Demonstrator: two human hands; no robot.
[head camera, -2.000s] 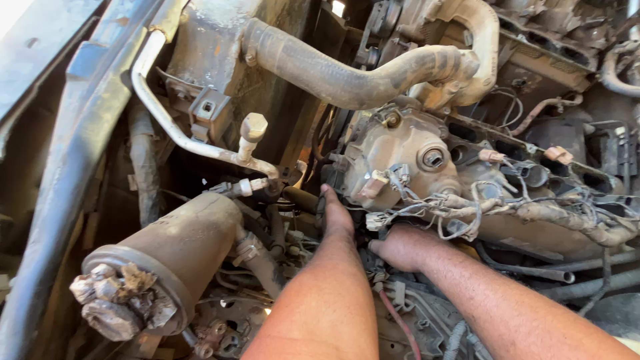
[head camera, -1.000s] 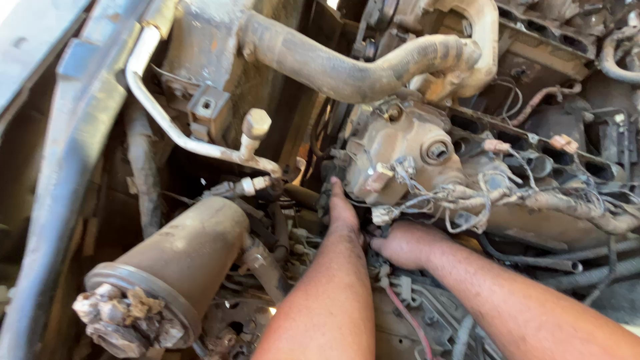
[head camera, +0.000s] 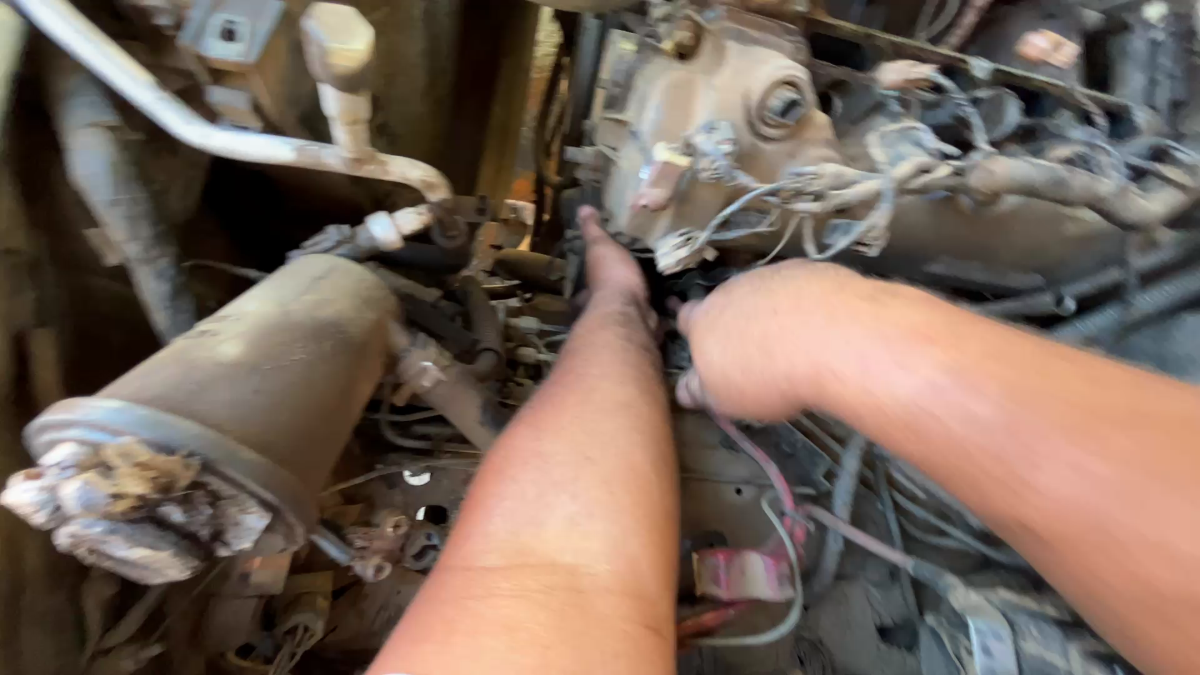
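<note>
My left hand (head camera: 611, 258) reaches down at the lower left side of a dusty metal engine housing (head camera: 727, 103); its thumb shows, while the other fingers are hidden. Just right of it, my right hand (head camera: 750, 337) is curled at a dark part below the housing, and what its fingers touch cannot be made out. A wire connector (head camera: 682, 253) on a dusty wiring harness (head camera: 844, 183) hangs above the right hand. A thin red wire (head camera: 755, 450) runs down from beneath that hand.
A dusty cylindrical canister (head camera: 272, 347) with a rag-like plug at its end lies at the left. Above it bends a metal pipe (head camera: 216, 141). A pink-red connector (head camera: 745, 574) and loose wires sit low between my forearms. Black hoses (head camera: 1134, 300) run along the right.
The view has moved much closer to the engine. My right hand has turned, with its wrist now higher beside the housing. My left hand stays low at the housing's left side.
</note>
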